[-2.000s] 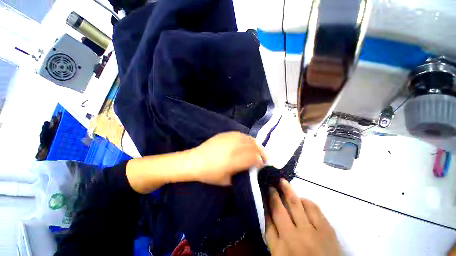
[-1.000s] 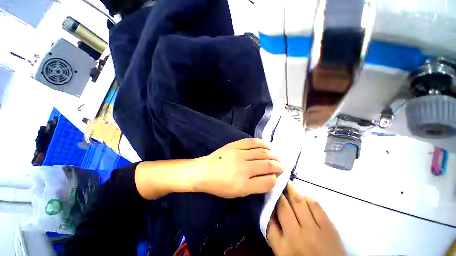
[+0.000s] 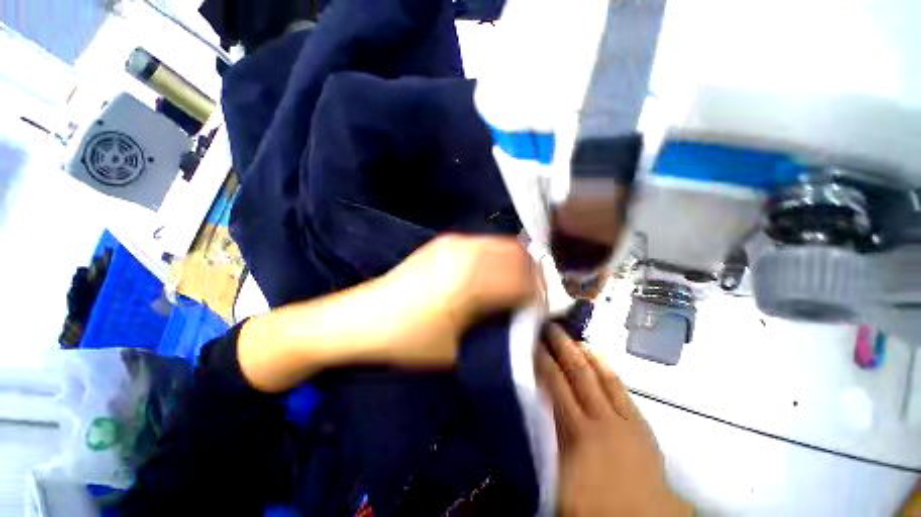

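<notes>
Dark navy trousers [image 3: 394, 141] lie in a large mass from the machine table down the middle of the view. A white strip [image 3: 526, 374] runs along their right edge towards the needle area. My left hand [image 3: 475, 288], blurred, is closed on the cloth at this edge, left of the presser area. My right hand [image 3: 606, 434] lies right of the strip, fingers extended together against the dark band; its thumb and grip are hidden. The white sewing machine head [image 3: 707, 217] with a blue stripe stands above; its needle cannot be made out.
A grey knurled dial [image 3: 813, 283] and a grey block [image 3: 660, 328] are at right. Pink and blue snips [image 3: 870, 346] lie on the white table [image 3: 768, 424]. At left are a blue crate [image 3: 131, 303], a clear bag [image 3: 111, 404] and a grey vented unit [image 3: 126, 151].
My left hand has lifted off its flat position on the strip and closed at the cloth edge, slightly higher. Dark cloth is folded up beside the strip. The machine head appears shifted left and down.
</notes>
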